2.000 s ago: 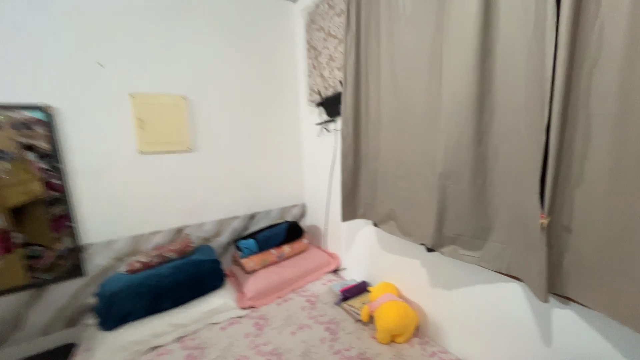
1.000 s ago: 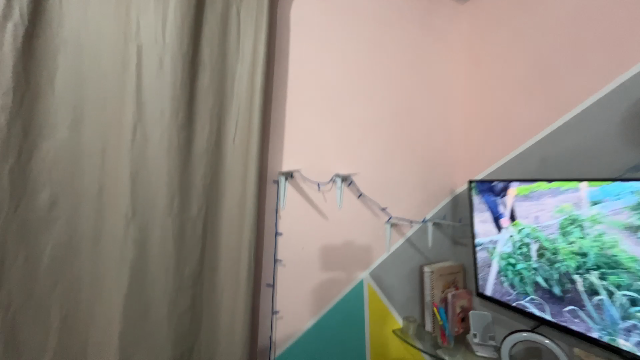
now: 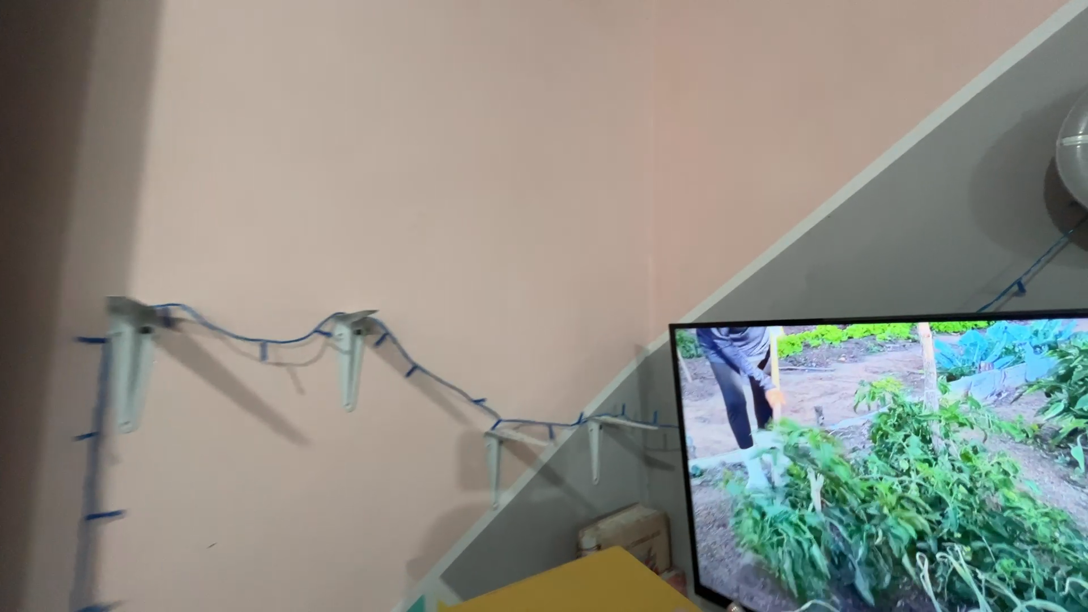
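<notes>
Neither my left hand nor my right hand shows in the head view. A blue string of small lights (image 3: 280, 341) runs over white metal shelf brackets (image 3: 349, 361) on the pink wall (image 3: 408, 170) and hangs down at the left. At the lower right a flat television (image 3: 884, 459) is switched on and shows a garden with leafy green plants and a person in it. A yellow flat surface (image 3: 586, 586) juts into the bottom of the view, in front of a book or box (image 3: 629, 537) beside the television.
A dark curtain edge (image 3: 38, 255) stands at the far left. The wall meets another at a corner, with a grey painted area (image 3: 901, 229) under a pale diagonal stripe. A rounded grey object (image 3: 1075, 149) is cut off at the right edge.
The view has swung from the bed and curtains to the wall with the television. The yellow surface has come into the foreground at the bottom.
</notes>
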